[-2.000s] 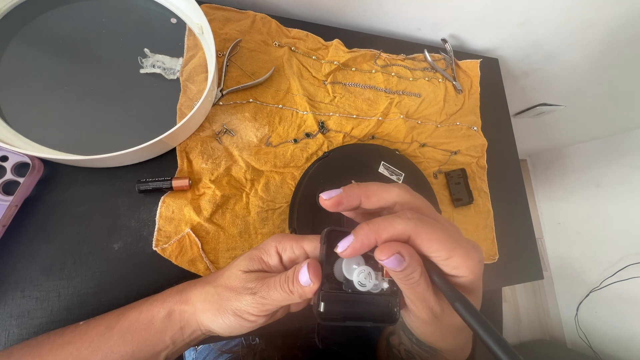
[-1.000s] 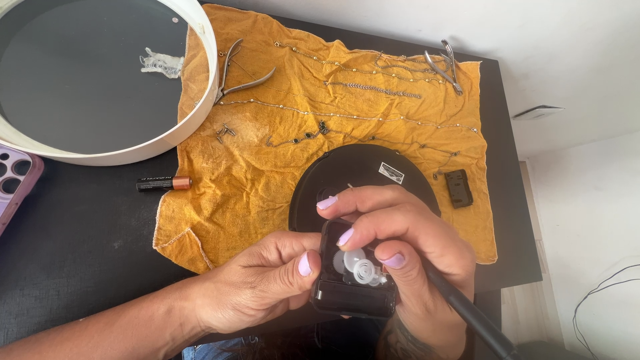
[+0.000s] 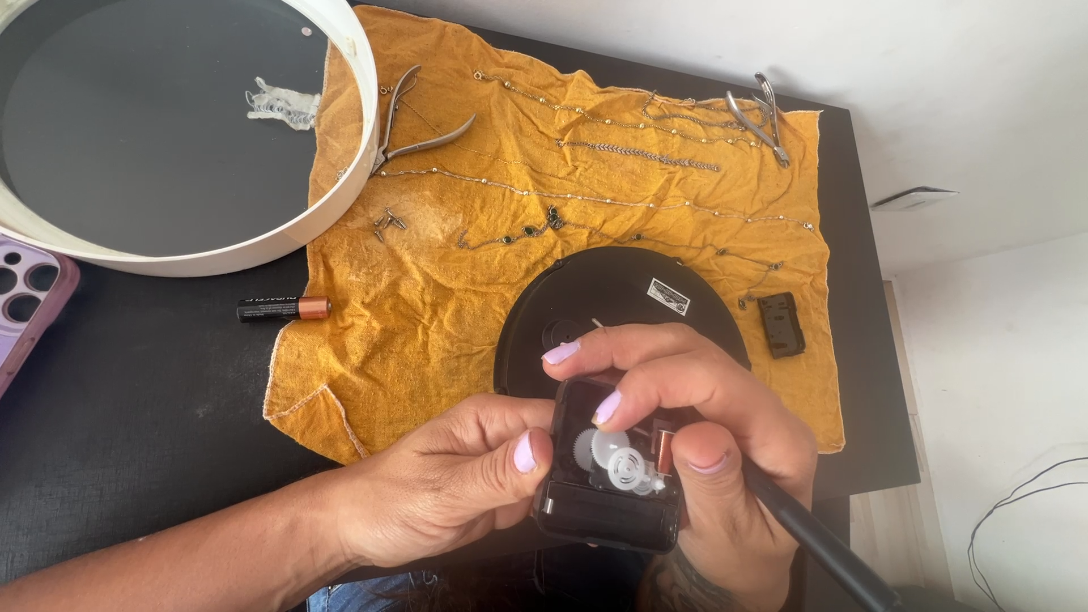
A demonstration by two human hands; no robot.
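Note:
My left hand [image 3: 459, 484] grips the left edge of an opened black clock movement [image 3: 608, 514], thumb on top. White plastic gears [image 3: 626, 467] and a copper coil [image 3: 664, 450] show inside it. My right hand [image 3: 722, 408] reaches over the movement from the right, index and middle fingers above its upper part, thumb beside the coil. A black pen-like tool [image 3: 816, 535] rests in that hand, pointing down to the right; its far end is hidden. Behind the hands lies a round black clock body [image 3: 629, 289] with a sticker. A small black plastic cover [image 3: 781, 325] lies right of it.
A yellow cloth [image 3: 425, 340] on the black table [image 3: 153, 408] bears chains, tiny screws [image 3: 389, 223] and metal nippers [image 3: 769, 123]. Other pliers [image 3: 412, 144] lie by a white round frame [image 3: 280, 246]. An AA battery [image 3: 284, 308] and a phone [image 3: 34, 297] are at left.

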